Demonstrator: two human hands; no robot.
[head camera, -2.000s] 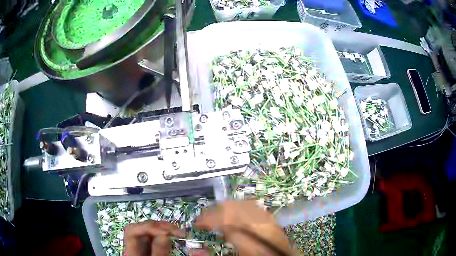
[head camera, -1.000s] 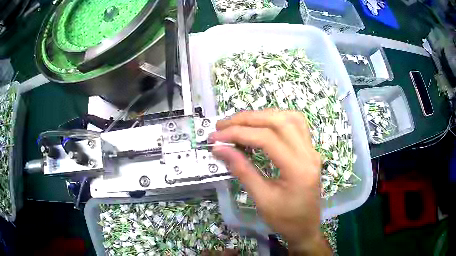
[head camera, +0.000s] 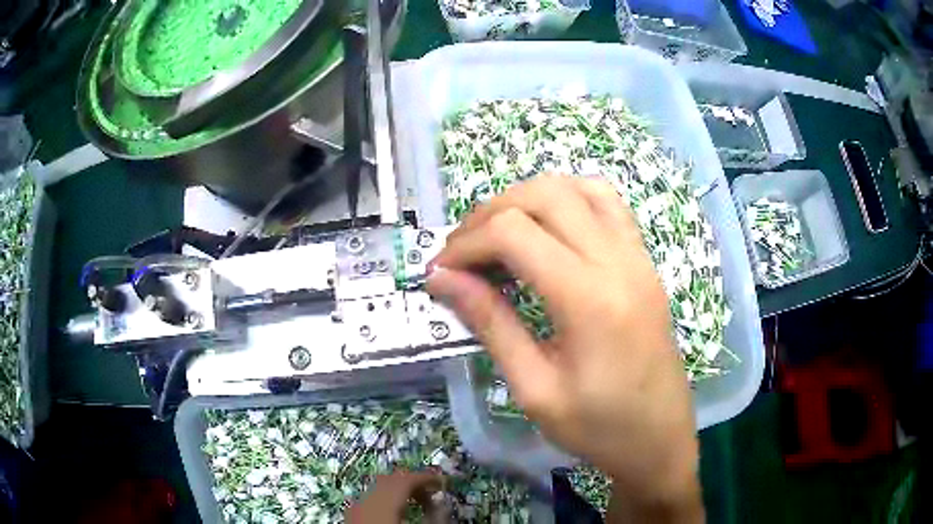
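Note:
My right hand is bare and pinches a small workpiece between thumb and fingertips at the right end of the silver assembly fixture; the fingers hide most of the workpiece. My left hand is low in the picture, cut off by the bottom edge, over the lower translucent bin; whether it holds anything is not clear. The lower bin and the large translucent bin hold heaped white-and-green workpieces. A bright green line shows in the fixture beside my right fingertips.
The bowl feeder stands at the upper left, with a feed track down to the fixture. Small clear boxes sit at the upper right, beside a dark slim rectangle. A long bin is at the left edge.
My right hand has risen from the lower bin to the fixture's right end and now sits slightly higher than a second ago. My left hand moved low, nearly out of view, then came partly back in.

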